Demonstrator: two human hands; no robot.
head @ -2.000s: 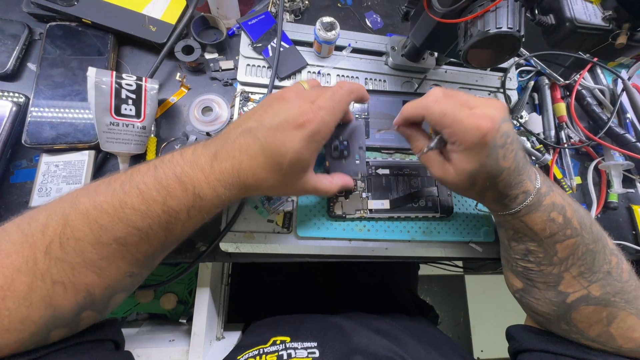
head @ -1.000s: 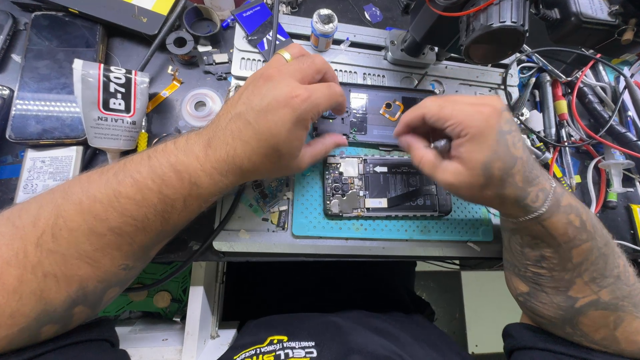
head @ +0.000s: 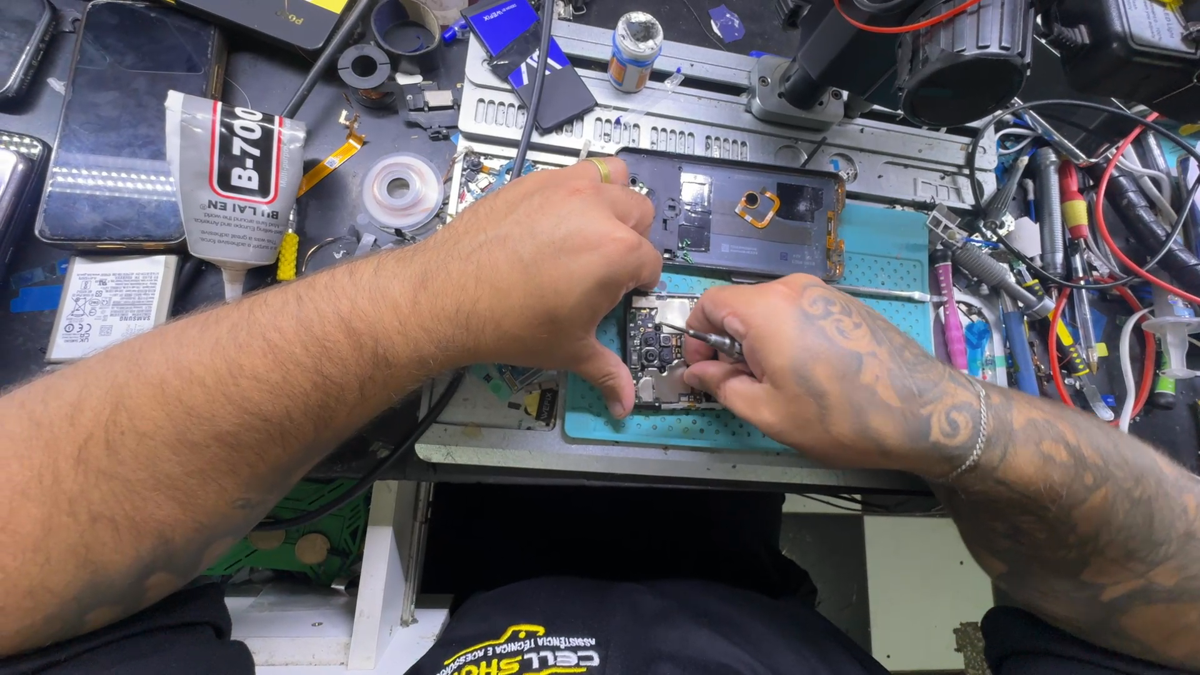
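The opened smartphone [head: 659, 361] lies on a perforated teal mat [head: 600, 427], its camera module and metal shields exposed. My right hand [head: 783, 366] grips a thin metal hand tool [head: 720, 341], apparently a screwdriver, whose tip points at the phone's upper left part. This hand hides the phone's right side. At the phone's left edge is my left hand [head: 581, 258], thumb and fingers spread, with nothing visible between them. Beyond the phone, a dark back cover [head: 741, 211] lies with its inner side up, bearing a small orange flex part [head: 757, 208].
A B-700 glue tube [head: 234, 178], a white battery [head: 112, 305] and a dark smartphone [head: 117, 122] lie at left. A small jar [head: 635, 52] stands on the metal holder [head: 609, 141]. Tools and cables crowd the right, including a pink-handled tool [head: 949, 309].
The back cover piece, held by my left hand over the phone two seconds ago, now lies beyond it. My right hand has lowered, bringing the tool's tip over the phone.
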